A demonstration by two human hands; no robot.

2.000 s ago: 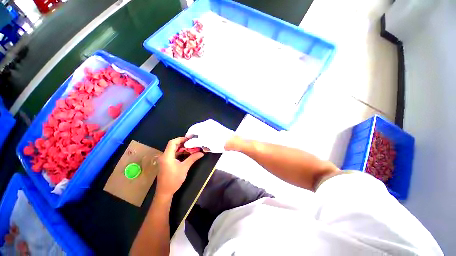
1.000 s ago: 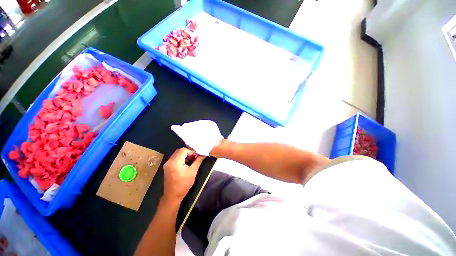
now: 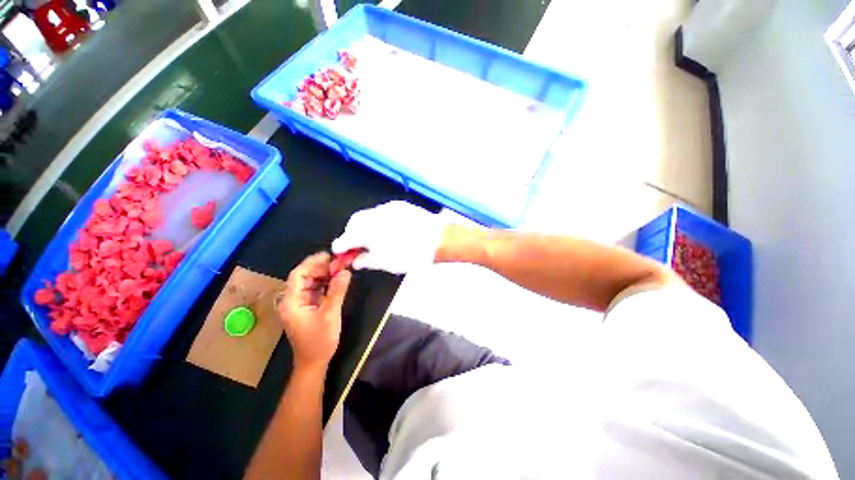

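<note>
A small red moulded part (image 3: 345, 261) is held between my two hands above the dark bench, near its front edge. My left hand (image 3: 314, 305) is bare and grips the part from the left with thumb and fingers. My right hand (image 3: 392, 236) wears a white glove and its fingertips pinch the part from the right. The fingers hide much of the part. A bright green cap (image 3: 240, 322) sits on a brown cardboard pad (image 3: 225, 361) just left of my left hand.
A blue bin heaped with red parts (image 3: 122, 258) stands at the left. A blue bin with a white liner (image 3: 441, 108) at the back holds joined pieces (image 3: 328, 92). Another blue bin (image 3: 70, 422) is at lower left. A filled bin (image 3: 696, 267) stands at right.
My gloved right hand has moved from above my left hand to its right side, where its fingertips meet the red part. My left hand has lifted and opened around the part, making it more visible.
</note>
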